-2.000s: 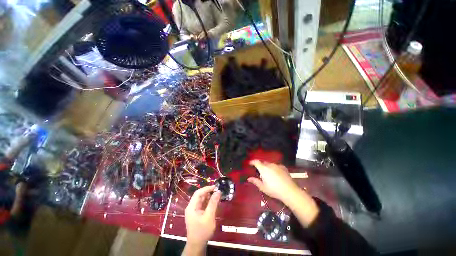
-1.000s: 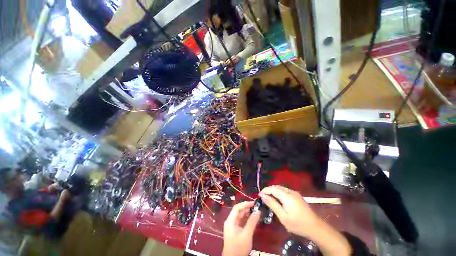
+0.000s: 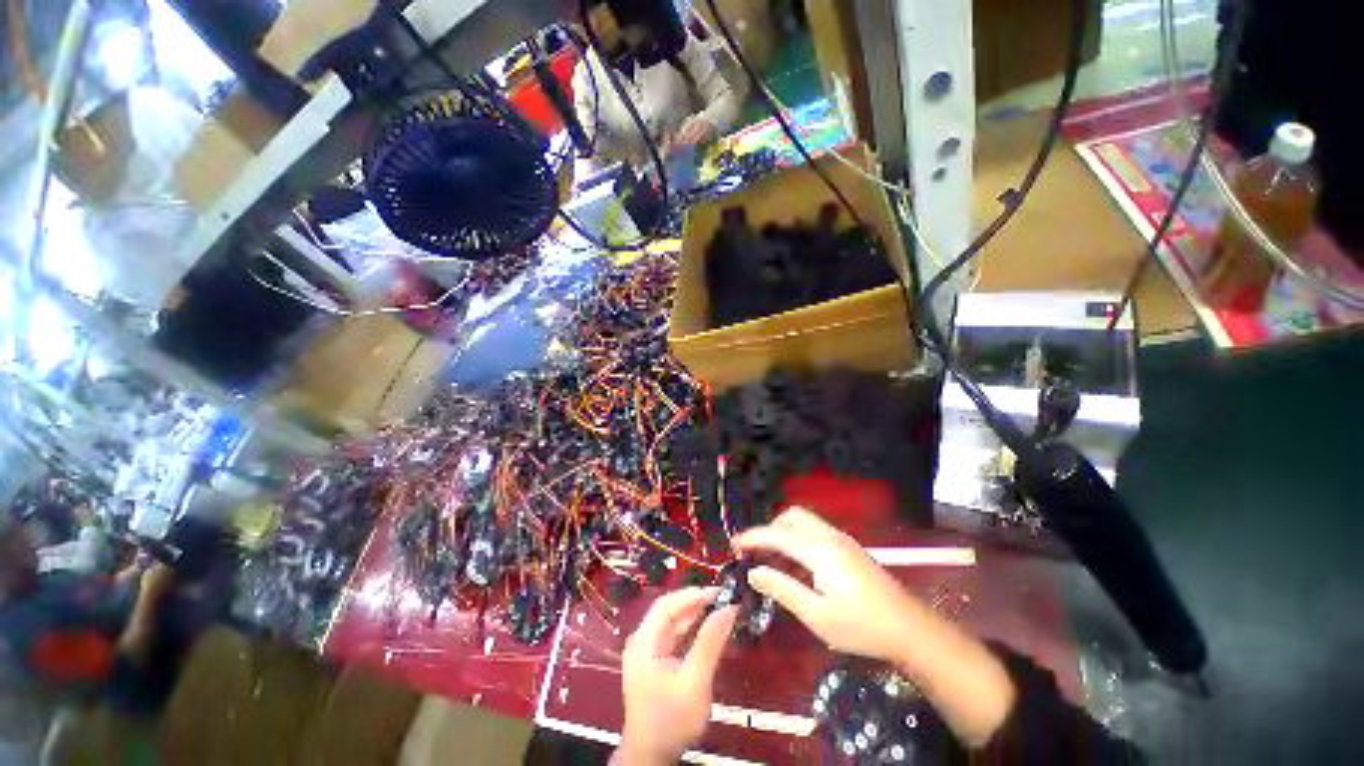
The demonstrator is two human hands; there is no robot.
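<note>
My left hand [image 3: 670,666] and my right hand [image 3: 838,587] meet at the front of the red mat. Their fingertips hold one small black wired unit [image 3: 744,596] between them, with thin wires rising from it. The fingers hide part of the unit, and I cannot tell whether a black piece is on it. A large tangled heap of wired units [image 3: 516,486] lies to the left. A pile of small black pieces [image 3: 815,434] lies just behind my hands. More black units with silvery spots [image 3: 872,715] lie by my right forearm.
An open tan carton of black pieces [image 3: 793,341] stands behind the pile. A black screwdriver [image 3: 1107,546] lies by a white box [image 3: 1043,337] at right. A desk fan [image 3: 461,175], a bottle [image 3: 1269,210] and another person [image 3: 658,105] are farther back. Brown cartons stand at lower left.
Two seconds ago my left hand alone held the unit and my right hand was near the black pile. Now both hands are together on the unit. The view has also shifted.
</note>
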